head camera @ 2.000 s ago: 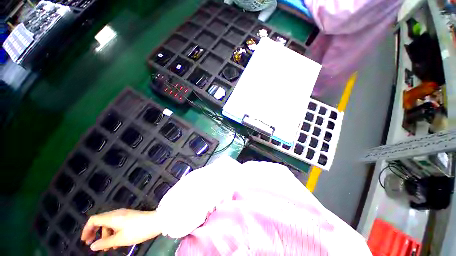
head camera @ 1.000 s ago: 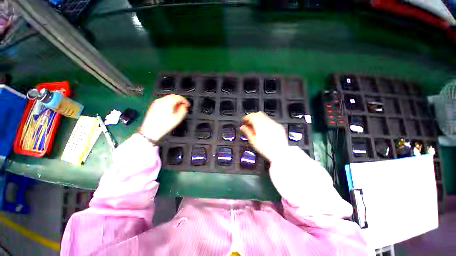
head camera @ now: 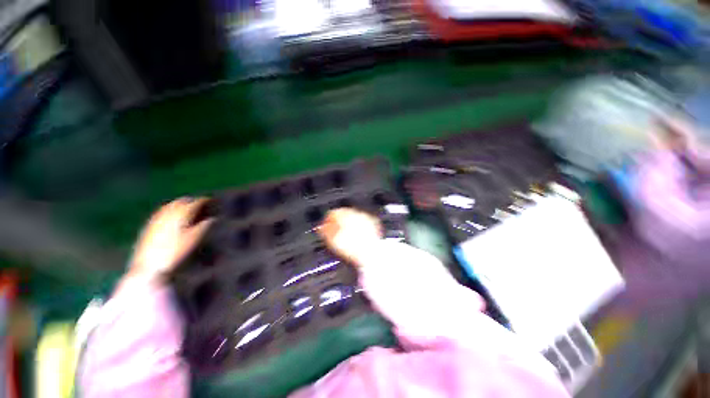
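Note:
The frame is strongly blurred. A dark foam tray point(head camera: 268, 330) with a grid of pockets lies in front of me. Several black watch bodies point(head camera: 335, 298) sit in its pockets, some with bright reflections. My left hand point(head camera: 173, 233) is at the tray's upper left corner, fingers bent over a dark shape; whether it holds anything is too blurred to tell. My right hand point(head camera: 350, 233) is over the right-middle pockets, fingers curled down; what is under the fingertips is hidden.
A second foam tray point(head camera: 498, 155) lies to the right, partly under a clipboard with white paper point(head camera: 545, 260). A white grid tray point(head camera: 576, 354) shows below it. A person in a pink sleeve point(head camera: 669, 194) is at the far right. A yellowish sheet point(head camera: 56, 361) is at lower left.
The view has turned, so the trays appear tilted and the clipboard nearer the middle. My left hand has moved to the tray's upper left corner. My right hand remains over the tray.

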